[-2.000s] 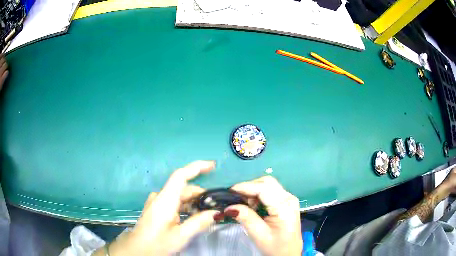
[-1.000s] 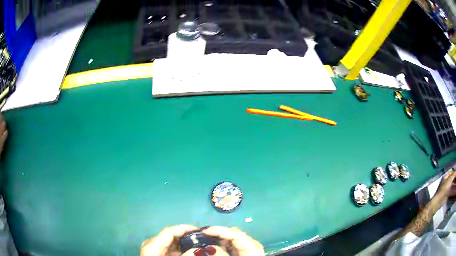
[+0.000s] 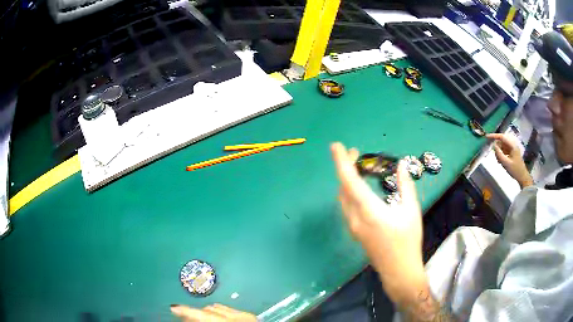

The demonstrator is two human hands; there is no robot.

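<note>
A round inner module [image 3: 198, 277], black-rimmed with silver, white and blue parts, lies on the green mat [image 3: 264, 233] at lower left. Part of my right hand [image 3: 213, 313] shows at the bottom edge, close below the module, fingers pointing left and a dark nail at one tip. The rest is cut off, so what it holds is hidden. My left hand is out of the picture. A co-worker's hand [image 3: 377, 220], with a tattooed forearm, is raised over the mat. A blurred dark watch case [image 3: 375, 165], amber inside, is at its fingers.
Several modules [image 3: 431, 162] lie behind the co-worker's hand. Orange sticks [image 3: 245, 154] lie crossed mid-mat. A white board [image 3: 188, 129] with a clear bottle [image 3: 94, 107], black trays [image 3: 449, 66], a yellow post [image 3: 316, 38], open cases [image 3: 330, 88] and tweezers [image 3: 443, 116] are behind. The co-worker sits at right.
The view has turned right. My hands and the dark watch body have dropped down, leaving only some fingers visible. The co-worker's tattooed arm has reached in over the mat with a case.
</note>
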